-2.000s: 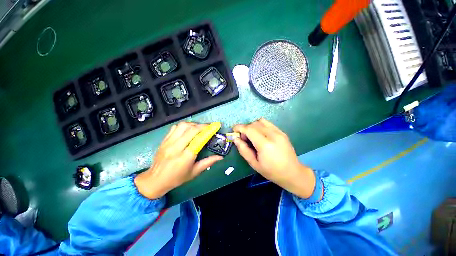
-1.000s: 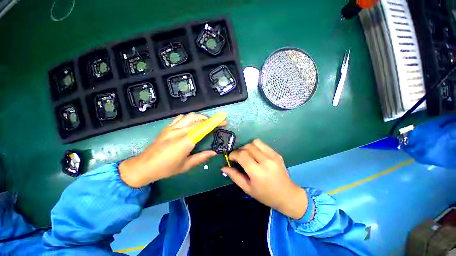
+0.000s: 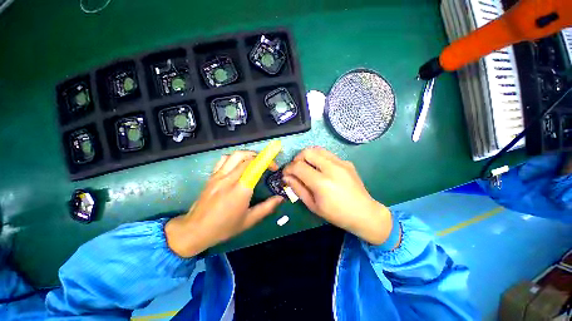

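Note:
My left hand (image 3: 221, 193), with a yellow finger cot (image 3: 259, 165) on one finger, holds the left side of a small black square housing (image 3: 275, 181) on the green mat. My right hand (image 3: 326, 191) is over the housing's right side, fingertips on it and covering part of it. A white and yellow flex or connector part (image 3: 290, 193) shows at the housing's lower right edge, by my right fingers. A small white piece (image 3: 283, 220) lies on the mat just below.
The black tray (image 3: 188, 147) of housings is beyond my left hand. A screw dish (image 3: 360, 105), round white piece (image 3: 316, 105) and tweezers (image 3: 424, 110) lie ahead right. An orange screwdriver (image 3: 480, 44) hangs above the tweezers. Another housing (image 3: 82, 205) lies left. A neighbour's blue sleeve (image 3: 533, 193) is far right.
My right hand has moved up from below the housing onto its right side, and the yellow and white part now sits at the housing's edge. The orange screwdriver has come further into view.

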